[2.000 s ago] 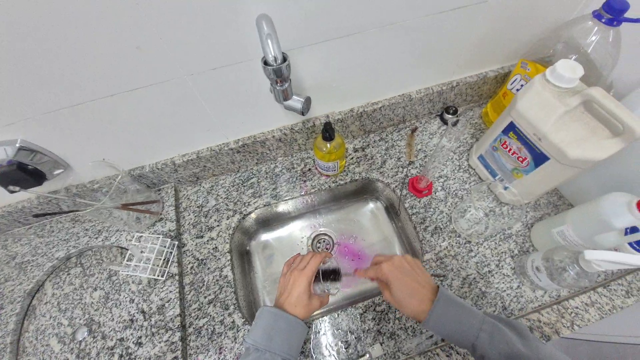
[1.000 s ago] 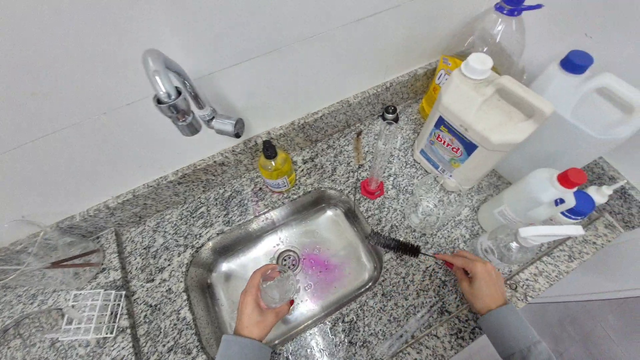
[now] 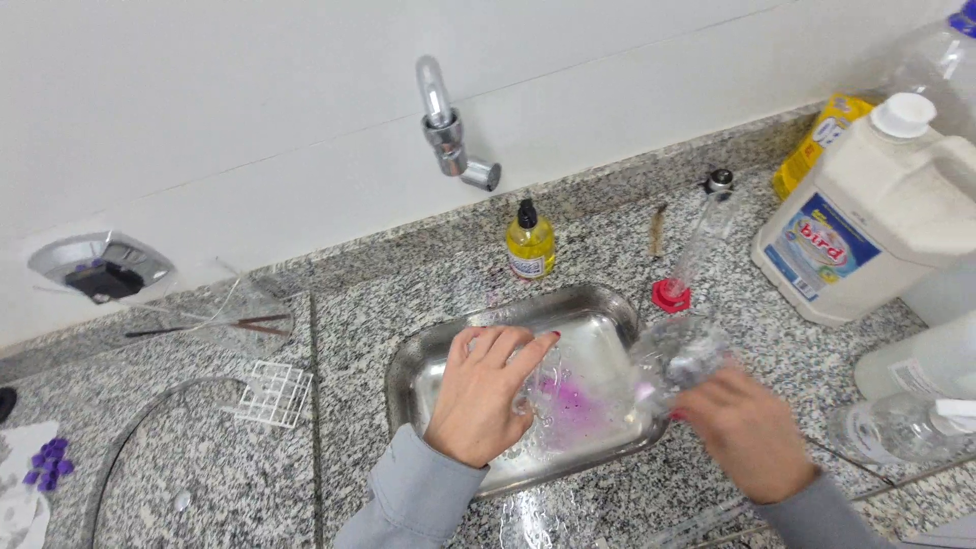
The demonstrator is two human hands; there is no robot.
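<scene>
My left hand grips a clear glass vessel over the steel sink, its fingers hiding part of the glass. Blurred by motion, my right hand is at a clear glass vessel at the sink's right rim; its fingertips touch or overlap the glass. Pink liquid lies on the sink's bottom. Behind the sink stands a pump bottle of yellow liquid. A graduated cylinder with a red base stands behind the right hand. A thin wire handle lies right of that hand.
A chrome faucet juts from the wall above the sink. A large white jug, a yellow pouch and a spray bottle stand right. A white wire rack and purple pieces lie left on the granite counter.
The black bottle brush that my right hand held has left it. That hand has moved to the glassware right of the sink. My left hand still holds glass over the sink.
</scene>
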